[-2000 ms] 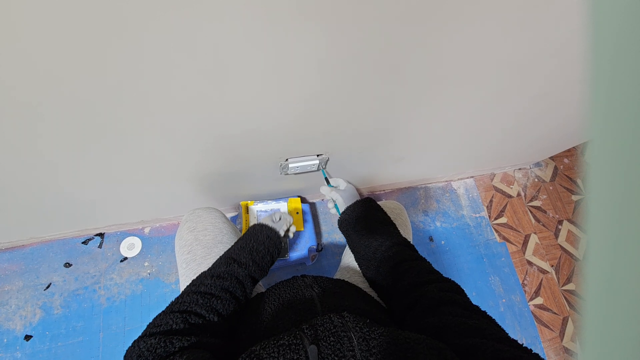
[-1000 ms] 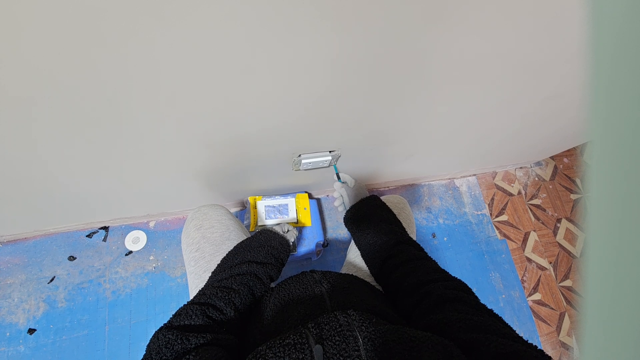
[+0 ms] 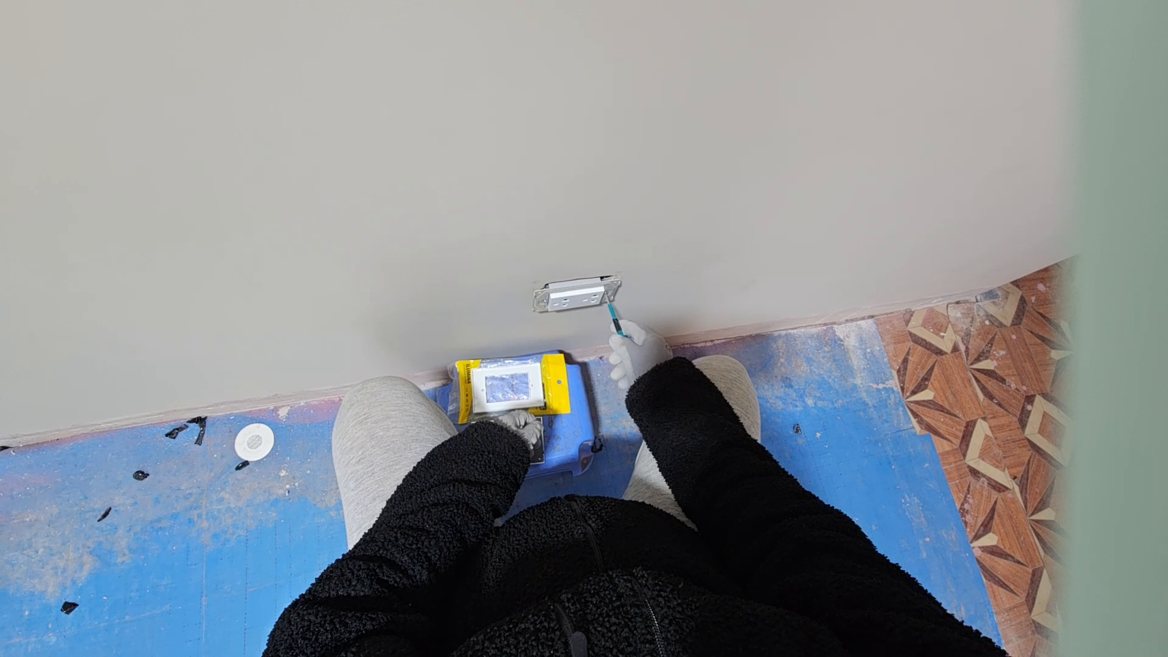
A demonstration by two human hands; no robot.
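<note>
A white electrical outlet (image 3: 576, 297) sits in an opening low in the wall, with no cover plate around it. My gloved right hand (image 3: 639, 354) holds a thin teal-handled tool (image 3: 615, 318), perhaps a screwdriver, whose end reaches the outlet's right side. On a blue case (image 3: 569, 436) between my knees lies a white wall plate (image 3: 507, 388) in clear and yellow packaging (image 3: 556, 384). My gloved left hand (image 3: 521, 424) rests at the package's near edge, partly hidden by its sleeve; whether it grips anything is unclear.
Blue protective sheeting (image 3: 219, 538) covers the floor beside the wall. A white round disc (image 3: 254, 443) and several black scraps (image 3: 199, 430) lie at left. Patterned wood-look flooring (image 3: 985, 411) shows at right. A pale green vertical surface (image 3: 1118, 328) blocks the far right.
My left hand has moved from on top of the package to its near edge, uncovering the white plate. My right hand still holds the tool at the outlet's right side.
</note>
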